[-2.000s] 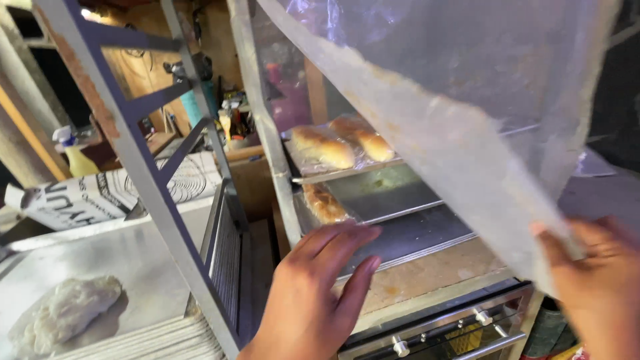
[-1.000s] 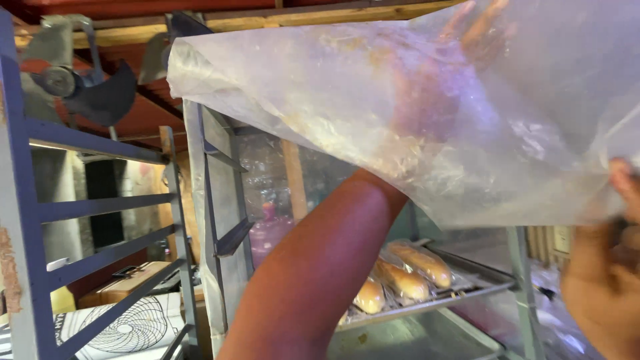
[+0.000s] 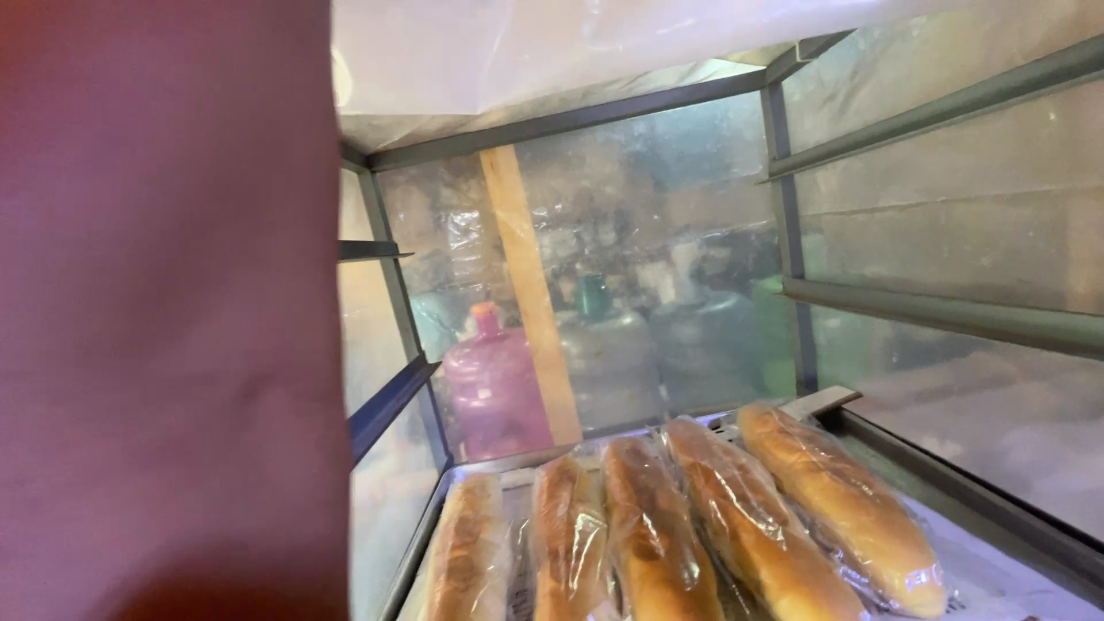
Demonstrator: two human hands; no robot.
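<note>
Neither of my hands shows. A blurred reddish-purple surface [image 3: 172,310], very close to the camera, fills the left side; it looks like my forearm, but the frame does not settle it. A translucent plastic sheet [image 3: 604,52] spans the top. Below it, inside a plastic-covered metal rack, several long bread loaves [image 3: 655,526] in clear plastic wrappers lie side by side on a metal tray [image 3: 414,535] lined with printed paper. The rightmost loaf [image 3: 841,500] lies at a slant near the tray's right side.
Metal rails [image 3: 949,319] run along both sides of the rack, with a dark upright [image 3: 789,233] at a back corner. Behind the clear back sheet stand a wooden post [image 3: 530,293], a pink water jug [image 3: 496,388] with an orange cap and several bluish and green containers [image 3: 707,354].
The view has moved in close to the rack's opening. Both hands, seen at the plastic sheet before, are out of sight. The sheet, hanging across the front two seconds ago, is now above the opening.
</note>
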